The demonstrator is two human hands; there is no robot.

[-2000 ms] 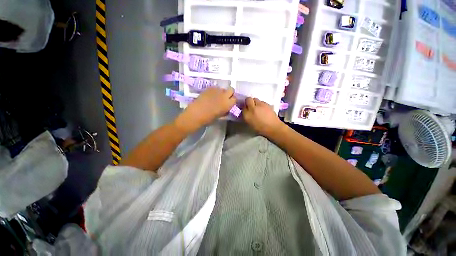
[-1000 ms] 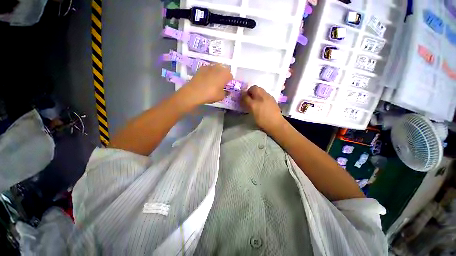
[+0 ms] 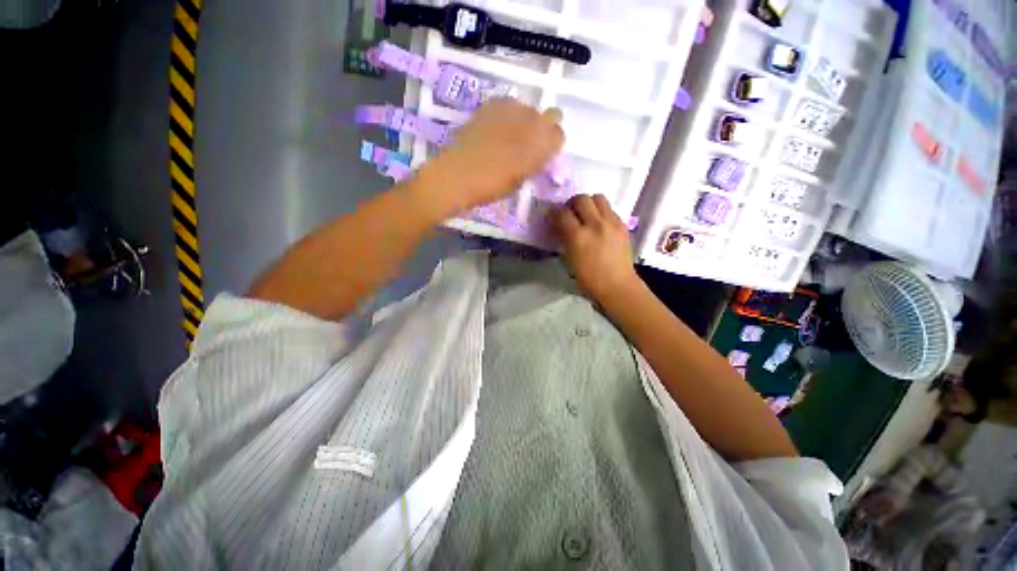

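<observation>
A compartment tray (image 3: pixel 603 87) holds a black watch (image 3: pixel 466 26) above purple watches (image 3: pixel 453 86) with straps sticking out over its left edge. At the tray's near end, my left hand (image 3: pixel 504 151) reaches over the slots, its fingers closed on a purple watch (image 3: pixel 554 176). My right hand (image 3: pixel 594 236) is just right of it and lower, with bent fingertips at the same lilac watch. The fingertips of both hands partly hide it. More lilac strap lies in the nearest slot.
A watch-head tray (image 3: pixel 669 178) with heads and printed labels stands close on the right. Beyond it are a strap tray (image 3: pixel 892 192) and a white fan (image 3: pixel 899 320) over a green mat (image 3: pixel 827 404). Yellow-black tape (image 3: pixel 182 167) marks the floor at left.
The view has shifted, so the trays sit higher and slightly tilted. My left hand has moved up and right over the slots, while my right hand stays near the tray's near edge.
</observation>
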